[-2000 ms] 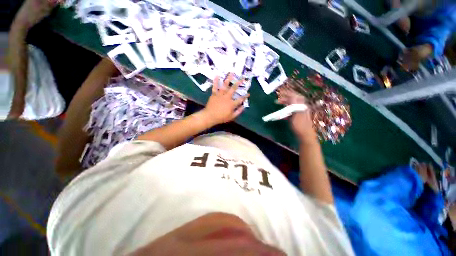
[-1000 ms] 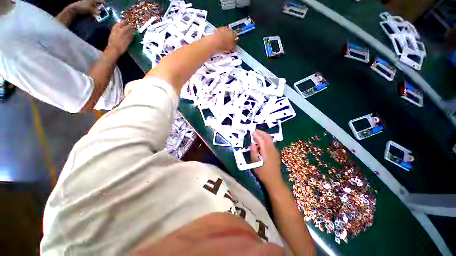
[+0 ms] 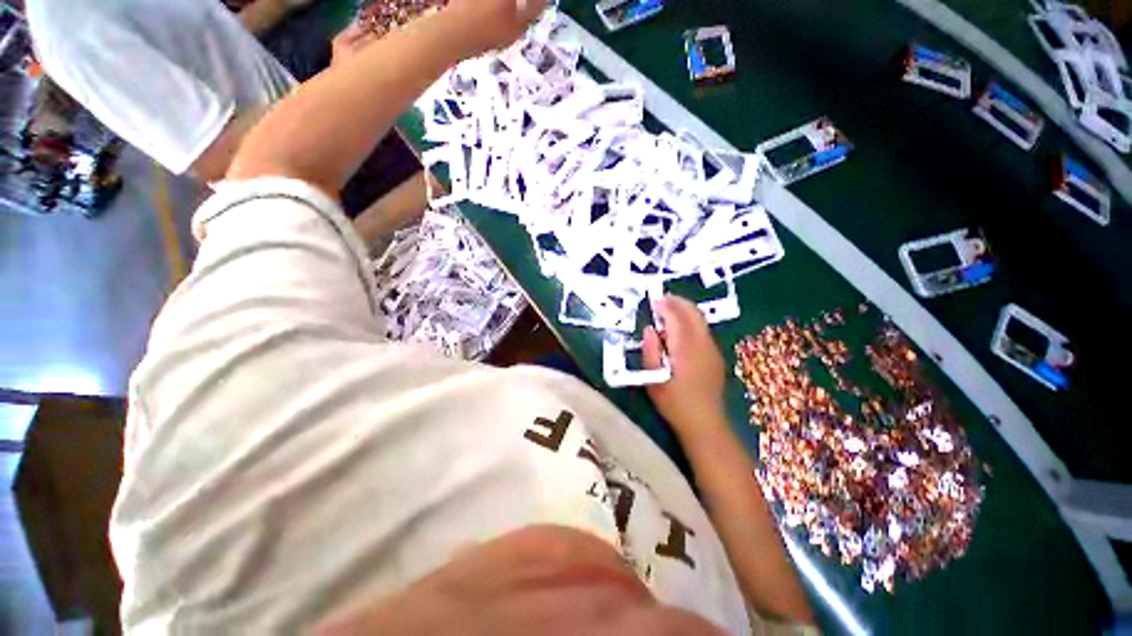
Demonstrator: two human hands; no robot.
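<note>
My right hand holds a white plastic housing by its edge, at the near end of the loose pile. The housing is flat with an open window. My left arm reaches far out to the top of the picture. My left hand is small and cut off by the top edge, so what it holds cannot be told. The loose pile of white housings lies on the green bench between my hands. A heap of small coppery and silvery parts lies to the right of my right hand.
Past a pale grey rail lie several housings with blue and dark pieces. A box of housings stands below the bench edge. A person in white is at the upper left, near another coppery heap.
My left hand has moved up to the picture's top edge. My right hand still holds the white housing in about the same place beside the pile. The camera view has shifted.
</note>
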